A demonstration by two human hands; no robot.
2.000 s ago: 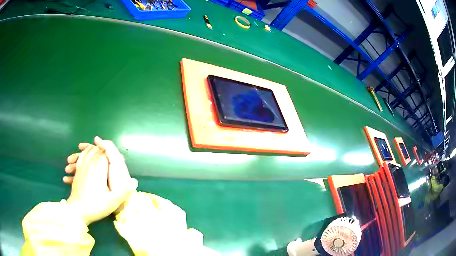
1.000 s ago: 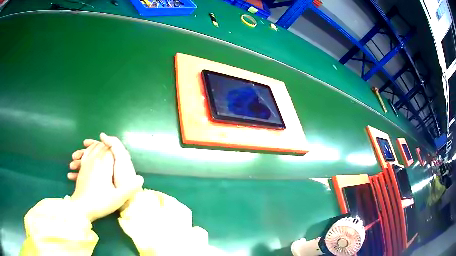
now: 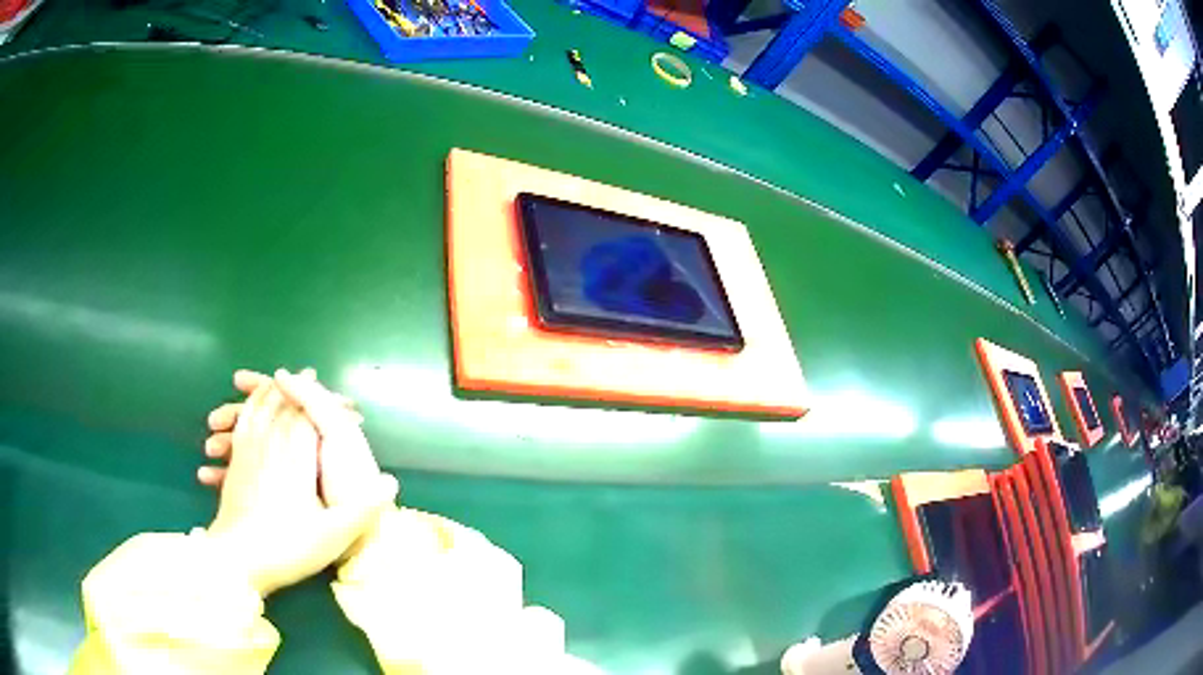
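Observation:
A tablet with a dim blue swirl on its screen lies on an orange foam pad that looks pale on top. The pad lies on the green belt surface, ahead and to the right of my hands. My left hand and my right hand are bare and pressed together at the lower left, over the near strip. Several fingertips stick out on their left side. Neither hand touches the tablet or pad, and no object shows in them. Parts of the fingers hide one another.
A white fan stands at the lower right, beside an orange foam tray stack with dark tablets. Farther pads with tablets, one a lit tablet, recede right. A blue parts bin and a yellow ring lie across the line.
The pad with the tablet has shifted slightly left in view, while the bin, ring and fan have shifted slightly right. My hands stay together, slightly farther right in view.

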